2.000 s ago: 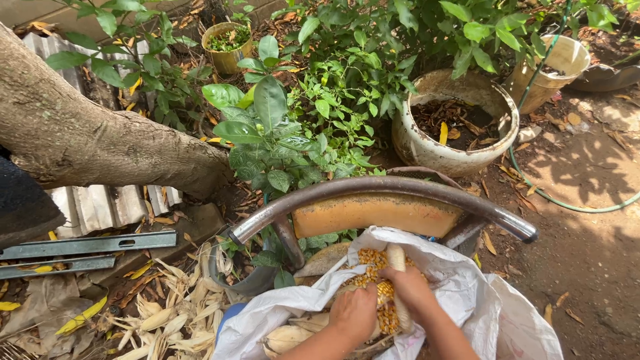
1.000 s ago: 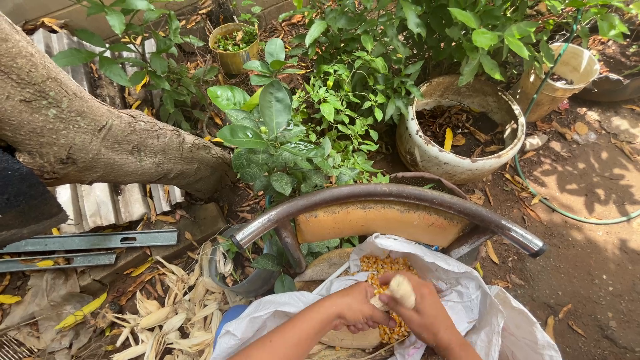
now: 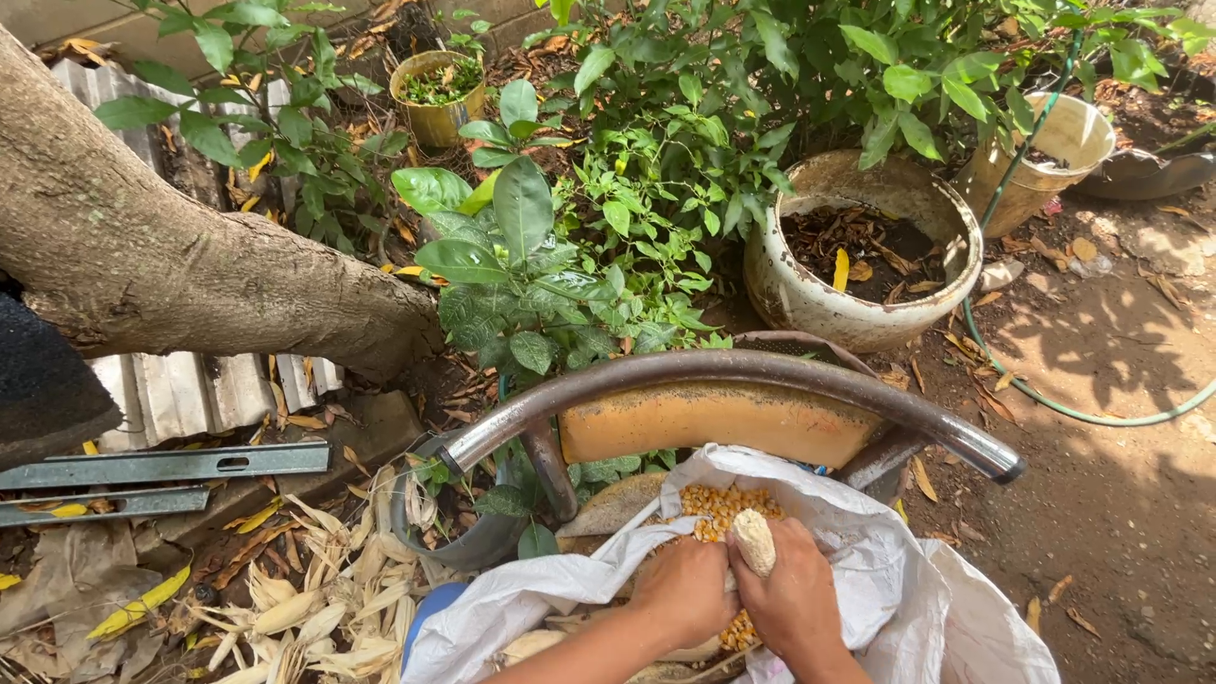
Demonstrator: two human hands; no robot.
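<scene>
Over an open white woven sack (image 3: 893, 579), my right hand (image 3: 790, 591) is closed around a corn cob (image 3: 754, 540), whose pale bare end sticks up above the fingers. My left hand (image 3: 686, 589) presses against the right one at the cob's lower part; how much of the cob it grips is hidden. Loose yellow corn kernels (image 3: 724, 505) lie in the sack behind and below the hands. Husked or partly husked ears (image 3: 532, 646) show at the left inside the sack. The sack rests against a metal-framed chair with an orange backrest (image 3: 712, 418).
Dry corn husks (image 3: 313, 608) cover the ground at left, near metal channels (image 3: 190, 465) and a dark plastic pot (image 3: 465, 551). A tree trunk (image 3: 209, 275) leans in from the left. Beyond the chair stand leafy plants and a white rusty planter (image 3: 855, 323). A green hose (image 3: 1092, 416) lies at right.
The cob stood more upright and higher above the kernels two seconds ago; now its bare end points toward the camera. Both hands have come together around it.
</scene>
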